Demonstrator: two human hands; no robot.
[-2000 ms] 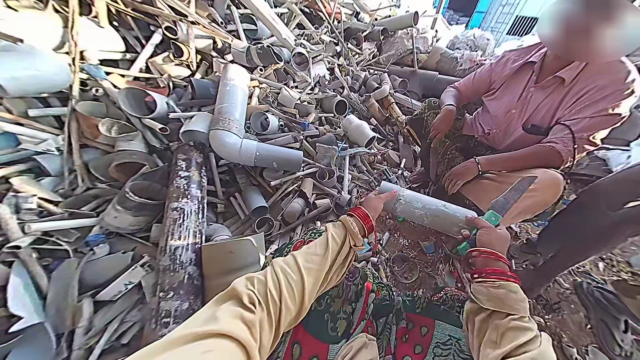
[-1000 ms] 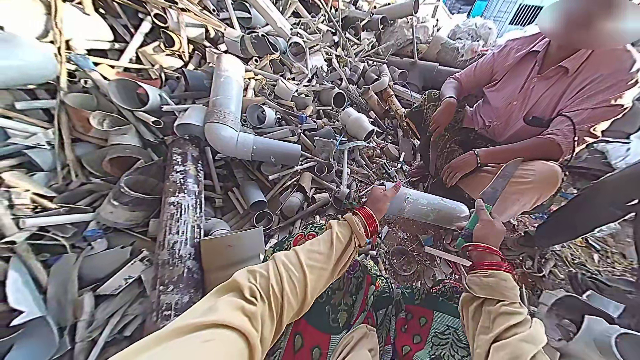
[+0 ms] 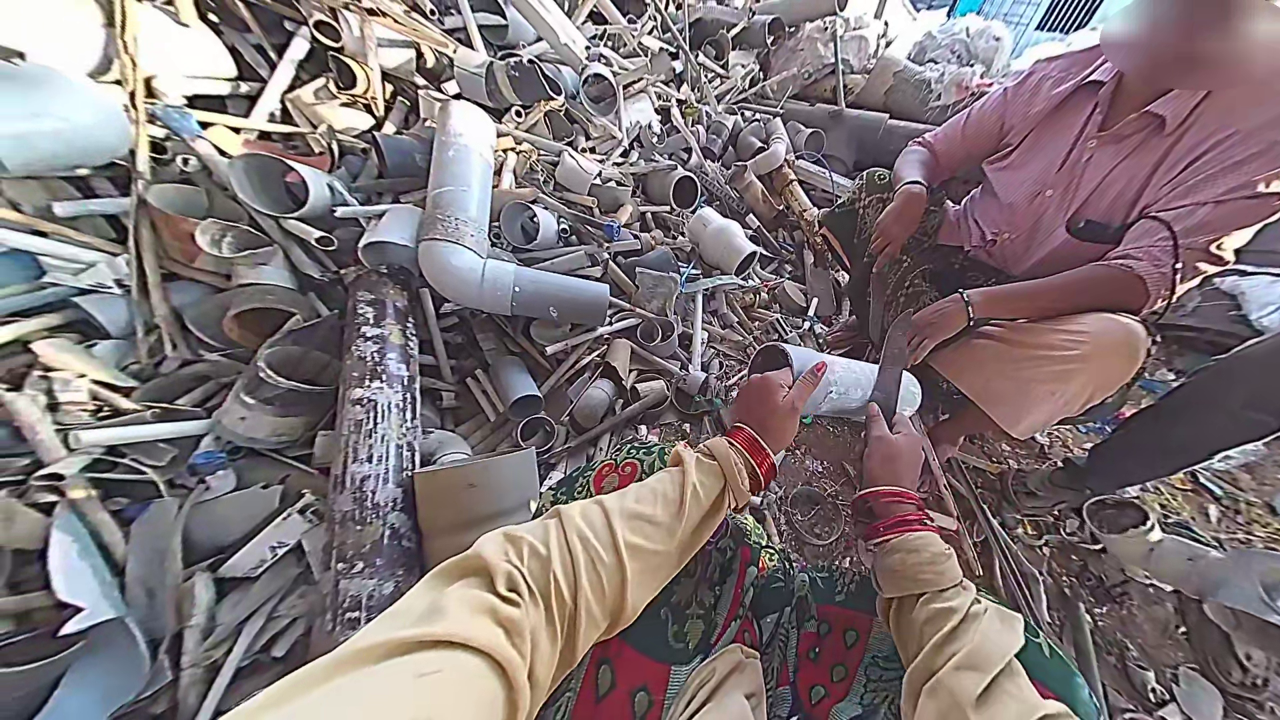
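Note:
A short grey plastic pipe [image 3: 848, 384] lies level in front of me. My left hand [image 3: 775, 408] grips its open left end, the thumb along the top. My right hand [image 3: 893, 458] is closed around the handle of a knife [image 3: 892, 365], whose dark blade points up across the near side of the pipe, close to its right end. The handle is mostly hidden in my fingers. Red bangles circle both wrists.
A person [image 3: 1040, 230] in a pink shirt squats just beyond the pipe. A large grey elbow pipe [image 3: 480, 270] and a stained dark pipe [image 3: 378, 450] lie at left among heaped pipe scraps. Another pipe [image 3: 1190, 570] lies at lower right.
The knife has swung from a slant toward the right to nearly upright across the pipe. My right hand has moved left and lower, nearer my left hand, which still holds the pipe.

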